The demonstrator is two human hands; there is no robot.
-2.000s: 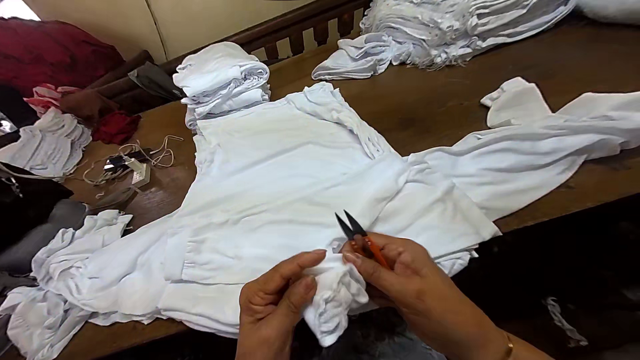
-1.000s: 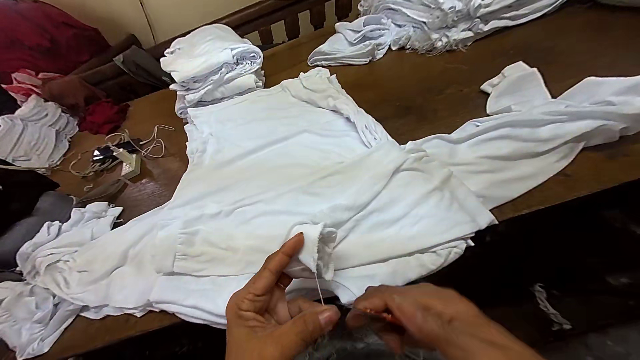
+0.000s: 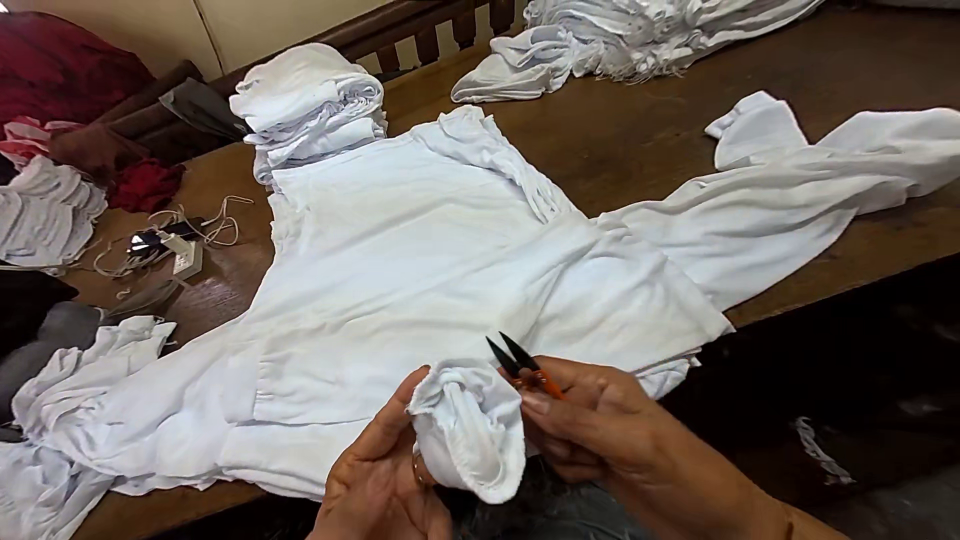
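Note:
A white knit garment's cuff (image 3: 480, 442) hangs at the table's front edge, its opening spread toward me. My left hand (image 3: 390, 465) holds it from the left, fingers partly behind the cloth. My right hand (image 3: 607, 427) grips small thread snips (image 3: 529, 369) with orange handles and black blades, which point up and left with their tips apart. The fingers of that hand also touch the cuff's right side. Behind both hands, white garments (image 3: 405, 247) lie spread in layers on the wooden table, with sleeves reaching left and right.
Folded white garments (image 3: 315, 105) form a stack at the back left. More white cloth (image 3: 630, 37) lies at the back. A white plug adapter (image 3: 187, 259) and cords rest on the table (image 3: 645, 142). Red, grey and white cloths crowd the left side. A twisted white scrap (image 3: 819, 450) lies low at right.
The snips, hidden a second ago, show again in my right hand. The cuff has moved down, and its opening is now spread between both hands.

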